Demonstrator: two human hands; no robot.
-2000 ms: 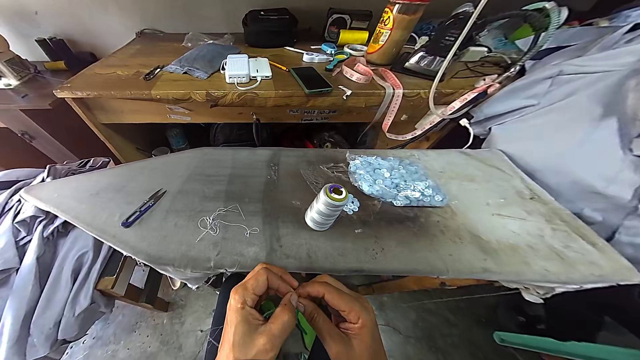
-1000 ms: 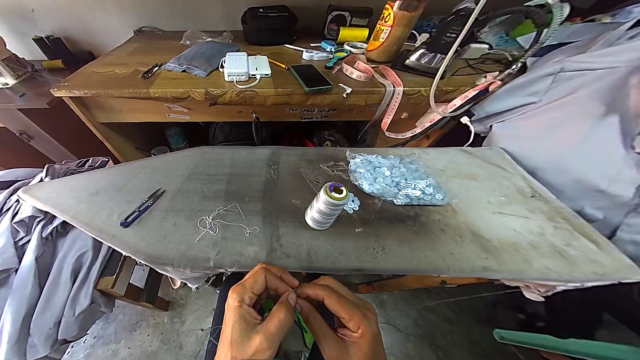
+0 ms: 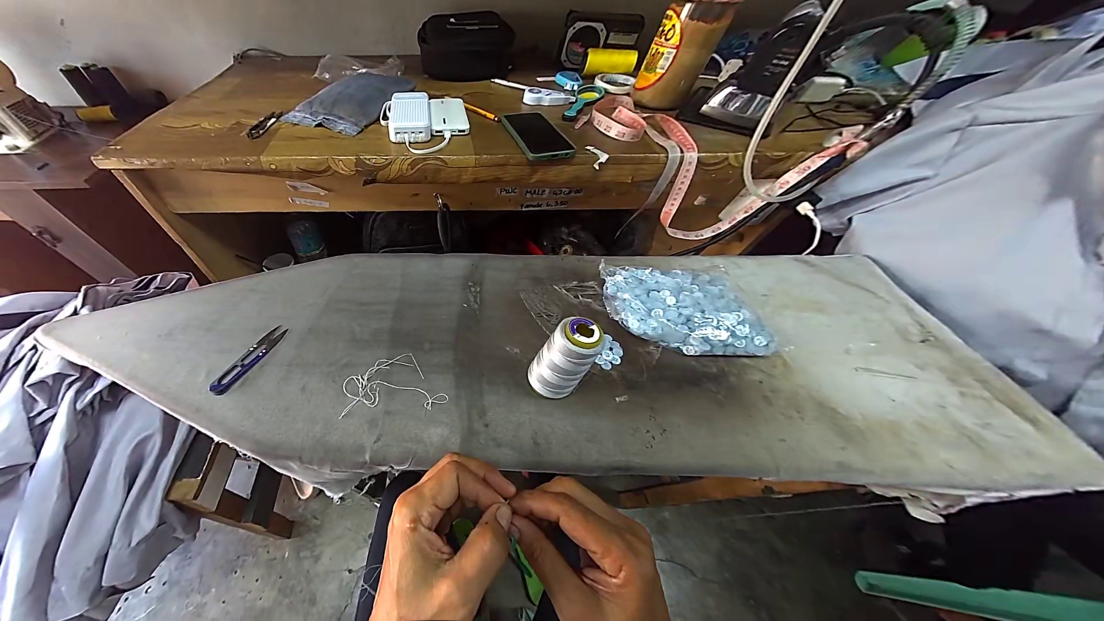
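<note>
My left hand (image 3: 453,539) and my right hand (image 3: 586,548) meet at the fingertips just below the near edge of the ironing board (image 3: 483,431). Thumb and forefinger of each are pinched around something tiny, too small to make out. Beyond them a cone of light grey thread (image 3: 565,358) stands on the board, with a few pale buttons (image 3: 609,352) beside it. Behind these lies a clear plastic bag of light blue buttons (image 3: 688,310). Loose white thread (image 3: 379,388) is tangled left of the cone, and blue-handled thread snips (image 3: 248,360) rest farther left.
A wooden table (image 3: 233,155) behind the board bears a phone (image 3: 538,136), a pink tape measure (image 3: 681,172), a jar (image 3: 681,56) and an iron (image 3: 750,82). Grey cloth (image 3: 95,414) hangs at the left, more (image 3: 975,207) at the right. A green bar (image 3: 975,597) is at the lower right.
</note>
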